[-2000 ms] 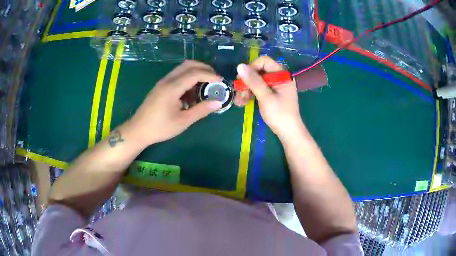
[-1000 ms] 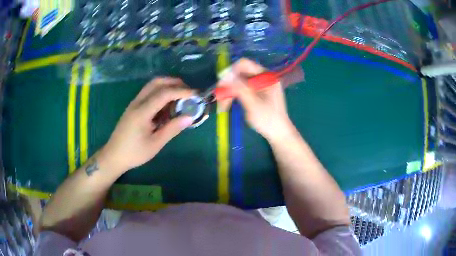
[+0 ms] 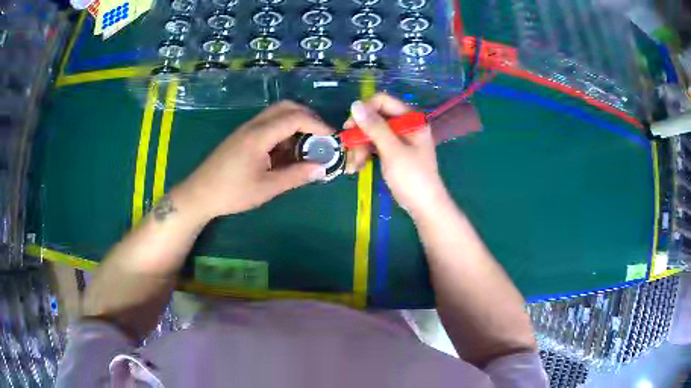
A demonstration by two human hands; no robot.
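My left hand (image 3: 261, 159) holds a round unit (image 3: 321, 150) with a silver rim and a pale centre between thumb and fingers, above the green mat. My right hand (image 3: 398, 148) grips a red test probe (image 3: 385, 130), with its tip at the unit's right edge. Whether the tip touches the unit is hard to tell. A red wire (image 3: 462, 95) runs from the probe up to the right. A filled blister tray (image 3: 292, 47) with rows of silver-black rings lies beyond my hands.
A dark red pad (image 3: 457, 123) lies right of my right hand. A ribbed clear tray (image 3: 561, 45) is at the upper right. A yellow card with blue dots (image 3: 117, 15) is at the upper left. Stacked trays (image 3: 614, 318) stand beyond the mat's lower right edge.
The camera view has shifted between frames. My left hand still holds the unit and my right hand the probe. The probe's tip is closer to the unit than one second ago.
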